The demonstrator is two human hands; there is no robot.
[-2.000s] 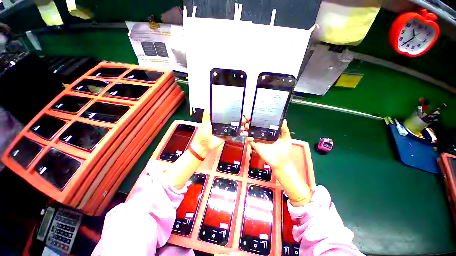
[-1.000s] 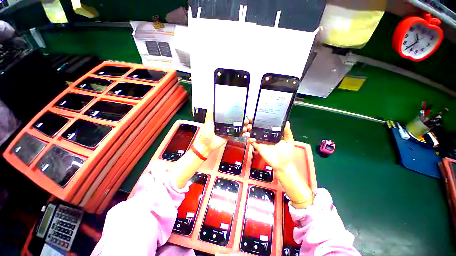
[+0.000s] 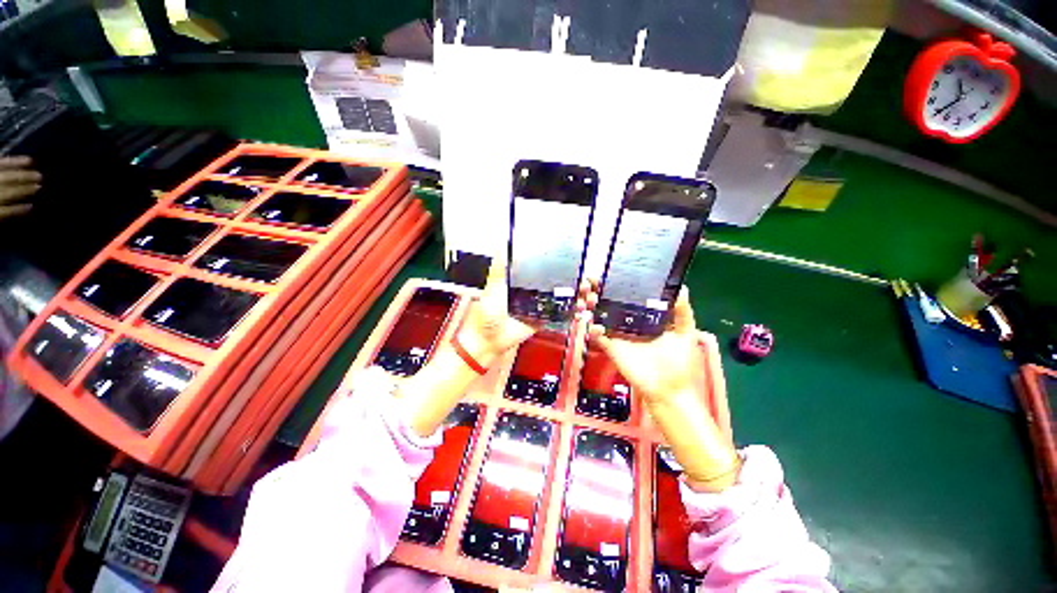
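Note:
My left hand (image 3: 496, 330) holds a smartphone (image 3: 549, 246) upright by its lower part. My right hand (image 3: 658, 357) holds a second smartphone (image 3: 651, 253) beside it, tilted slightly to the right. Both screens show a pale view, and a narrow gap separates the phones. Behind them stands a large white sheet (image 3: 487, 110) on a dark board. Below my hands lies an orange-red foam tray (image 3: 709, 388) with several phones whose screens look reddish, such as one phone (image 3: 597, 510). My forearms hide parts of the tray.
Tray stack (image 3: 220, 434) with phones on top at left; calculator (image 3: 145, 527) at lower left. Small pink object (image 3: 755, 341) right of the tray. Pen holder (image 3: 964, 292) and blue flat item (image 3: 962, 353) at right, red clock (image 3: 962, 87) above. Another person's hand (image 3: 16, 183) at the left edge.
Both held phones have moved slightly to the right, along with my hands. Another person's hand has appeared at the left edge. The tray phones look unmoved.

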